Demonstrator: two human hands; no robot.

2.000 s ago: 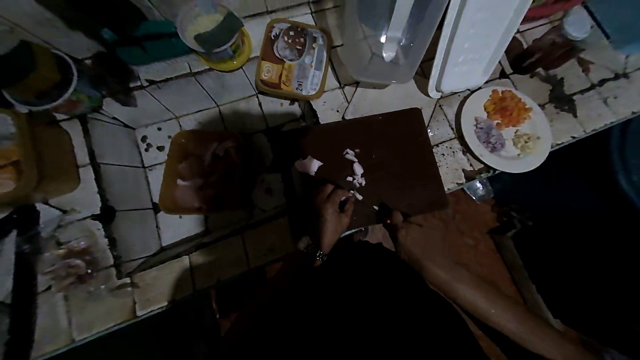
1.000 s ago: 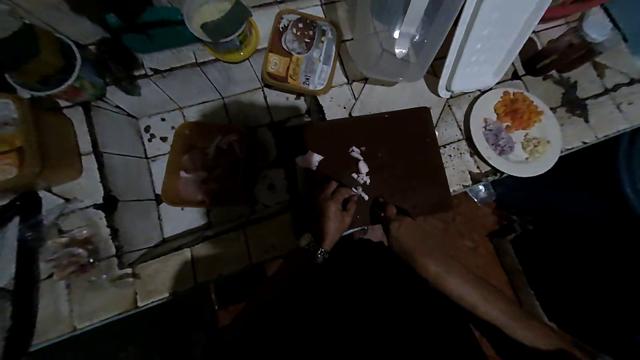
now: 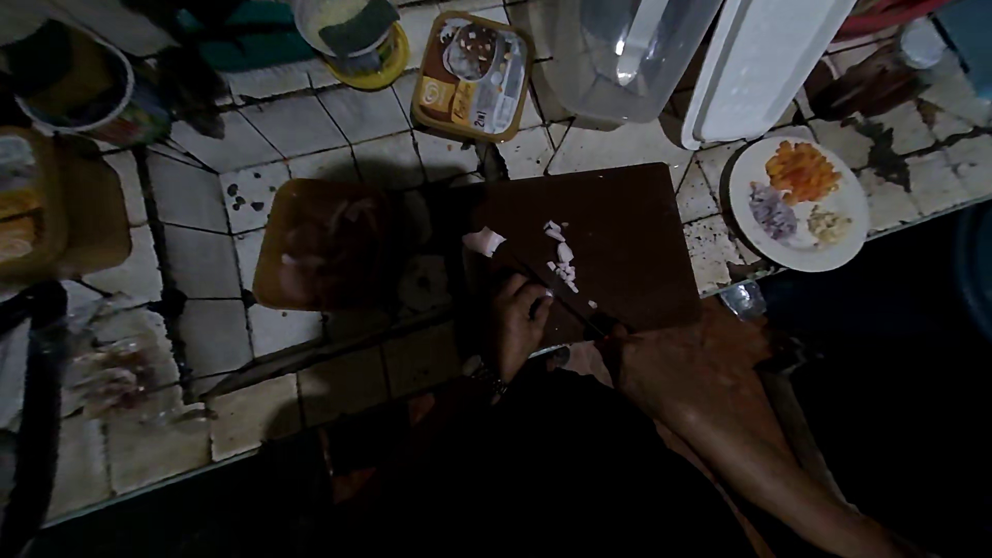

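A brown cutting board [image 3: 620, 209] lies on the tiled counter. My left hand [image 3: 521, 316] rests at its lower left part, fingers curled, with a small pale bit at the fingertips. My right hand [image 3: 639, 358] is closed around the dark handle of a knife [image 3: 570, 308] at the board's near edge; the blade is hard to see in the dim light and points toward the upper left. Small cut pale pieces, seemingly raw meat [image 3: 565, 253], lie in a line on the board. A larger pale piece [image 3: 485, 242] lies beyond my left hand, near the board's left side.
Left of the board stands a plastic tub [image 3: 291, 298] with raw meat. A white plate [image 3: 825, 260] of chopped orange, purple and pale food is at the right. Behind are a lidded tub [image 3: 473, 77], a clear plastic container [image 3: 620, 101], a white lid [image 3: 763, 77] and a yellow-based bucket [image 3: 372, 74].
The small pale piece that lay by my left fingertips one second ago is no longer plainly visible as a separate piece. Both hands remain near the board's near edge.
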